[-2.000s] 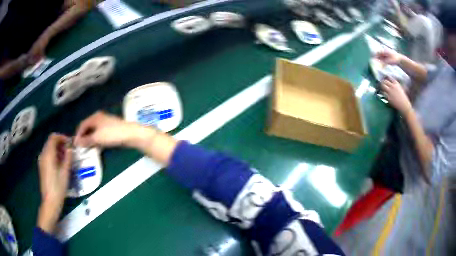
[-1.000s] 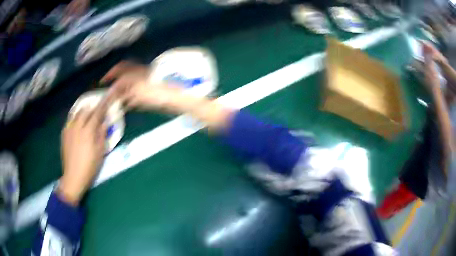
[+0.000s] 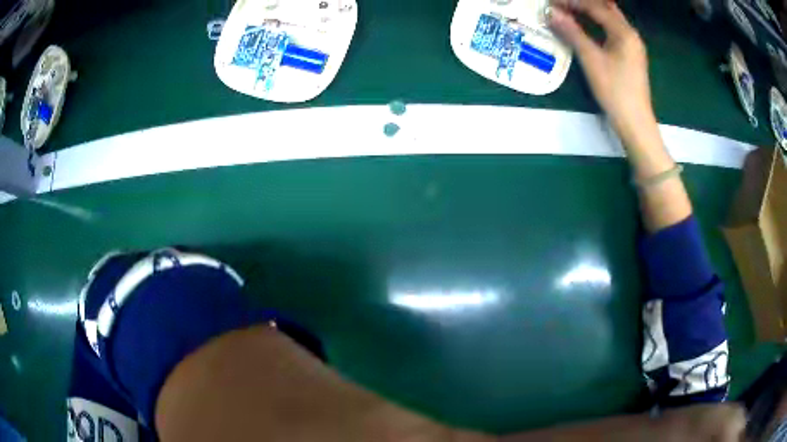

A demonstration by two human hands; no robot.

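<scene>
An off-white housing [image 3: 552,73] lies open side up at the top, right of centre, showing a pale blue circuit board and a dark-blue bar. My right hand [image 3: 614,69] reaches its upper right edge; the fingertips are at the rim, and whether they grip anything is unclear. A second similar housing [image 3: 229,65] lies to its left, with a small clear part [image 3: 215,29] outside its left edge. My left forearm crosses the bottom of the view, close to the camera; my left hand [image 3: 712,423] is blurred and cut off at the bottom right.
A white edge strip [image 3: 259,142] runs between the dark belt and the green bench top [image 3: 345,216]. An open cardboard box [image 3: 752,242] stands at the right edge. More housings lie at the far left [image 3: 46,91] and far right [image 3: 742,78]. A grey metal piece [image 3: 15,168] is at the left.
The view has turned down over the bench. My left hand has left the near housing and moved to the bottom right. My right hand is now at a housing's upper right edge.
</scene>
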